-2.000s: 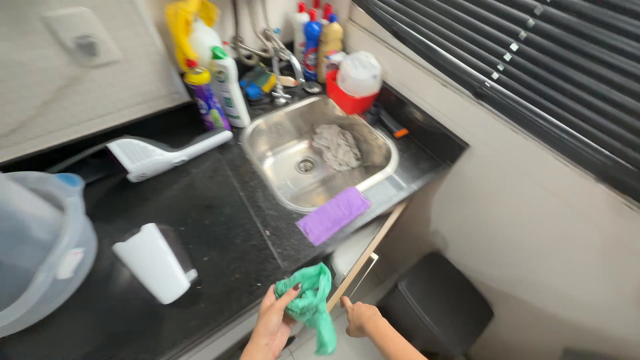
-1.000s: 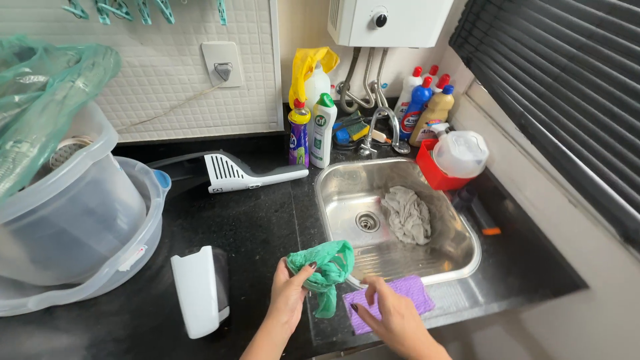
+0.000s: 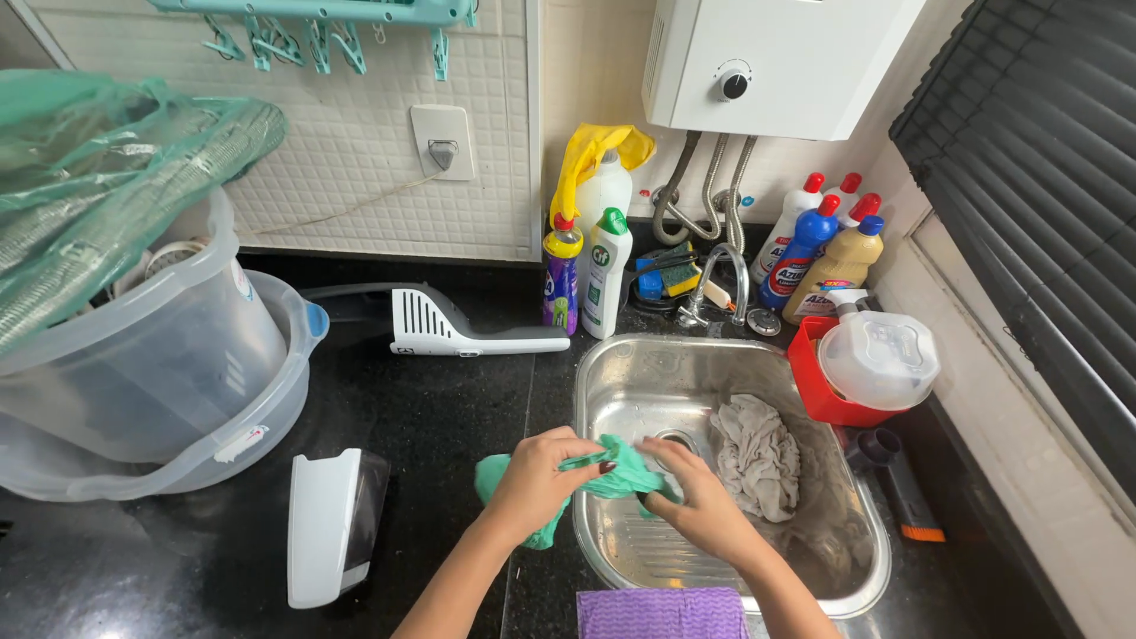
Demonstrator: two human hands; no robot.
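A crumpled green plastic bag (image 3: pixel 621 470) is stretched between my hands above the left rim of the steel sink (image 3: pixel 657 346). My left hand (image 3: pixel 550 475) pinches it, and part of the bag hangs down below and left of that hand. My right hand (image 3: pixel 697 501) is at the bag's right end, thumb and fingers curved around it; whether they grip it is not clear. A wet greyish cloth (image 3: pixel 759 457) lies bunched in the sink. Below my hands a purple cloth (image 3: pixel 661 614) lies at the sink's front edge.
On the black counter are nested plastic tubs (image 3: pixel 151 382), a handheld vacuum body (image 3: pixel 470 333) and its white dust cup (image 3: pixel 333 528). Behind the sink stand cleaning bottles (image 3: pixel 608 275) and a faucet (image 3: pixel 719 275). A red container (image 3: pixel 812 382) and a dark nozzle (image 3: pixel 910 497) are at right.
The view has swung up and to the left. My right hand, apart from the green bag before, is now at it, and the bag is more spread out between my hands.
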